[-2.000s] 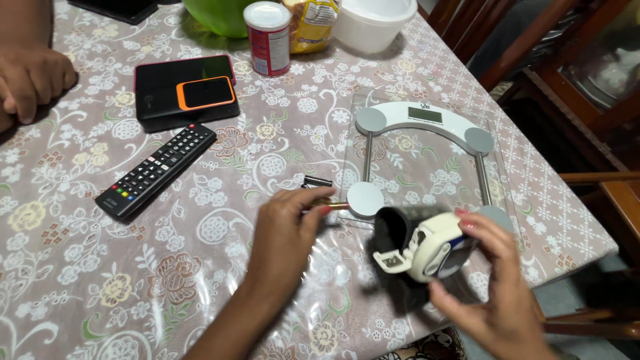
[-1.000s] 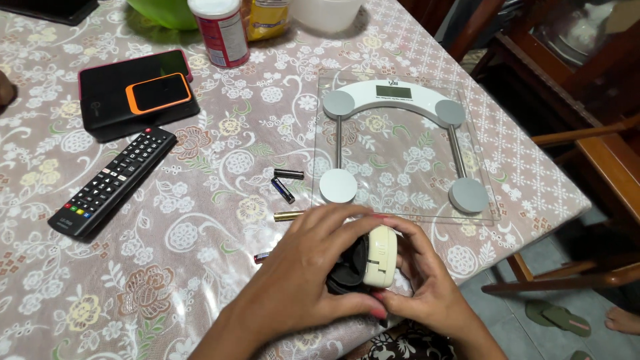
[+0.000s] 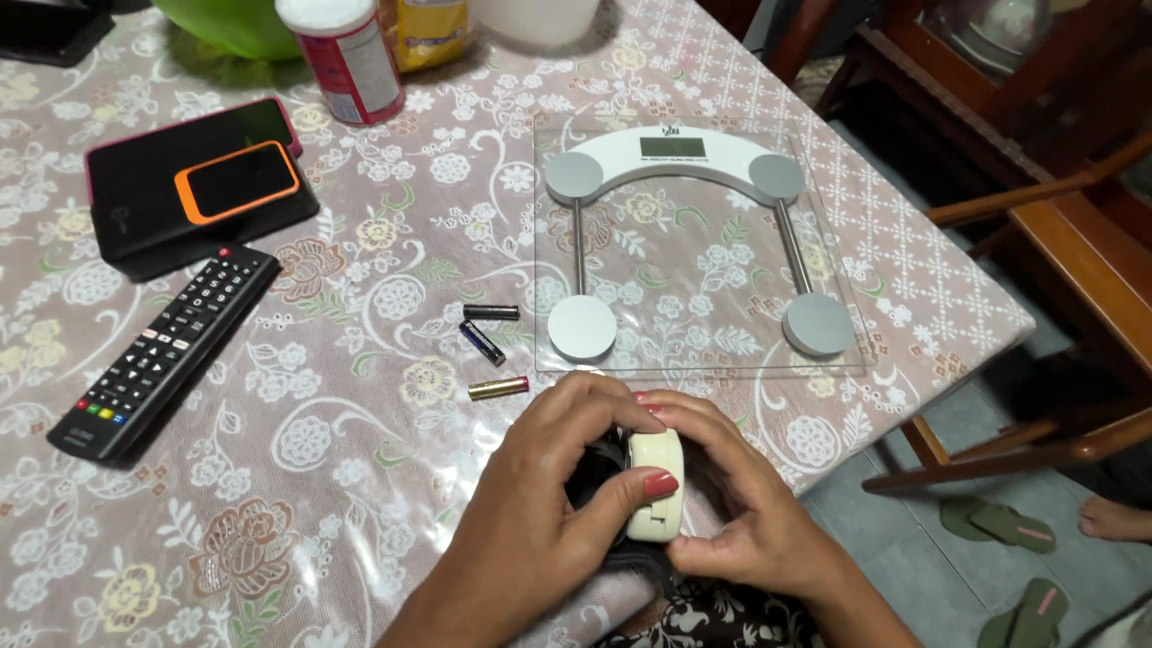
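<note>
A rounded cream-coloured plastic device (image 3: 664,454) with a black cuff or strap (image 3: 643,556) is held between my two hands at the table's near edge. My left hand (image 3: 558,477) grips it from the left, its thumb pressed on the cream casing. My right hand (image 3: 742,495) holds it from the right, its fingertips near those of the left. The device's face is hidden. Just beyond my left hand lie a gold and red battery (image 3: 499,388), a dark Panasonic battery (image 3: 482,343) and a black battery (image 3: 491,312).
A glass bathroom scale (image 3: 675,261) lies beyond my hands. To the left are a remote control (image 3: 166,351), an orange-framed device (image 3: 238,182) and a black case (image 3: 135,234). A red canister (image 3: 346,63), a green bowl (image 3: 234,27) and a white bowl (image 3: 540,18) stand behind. A wooden chair (image 3: 1071,243) is at right.
My left hand has moved from beside the batteries onto the cream device, which both hands now hold. The device has been turned. Another person's hand at the far left has gone out of view.
</note>
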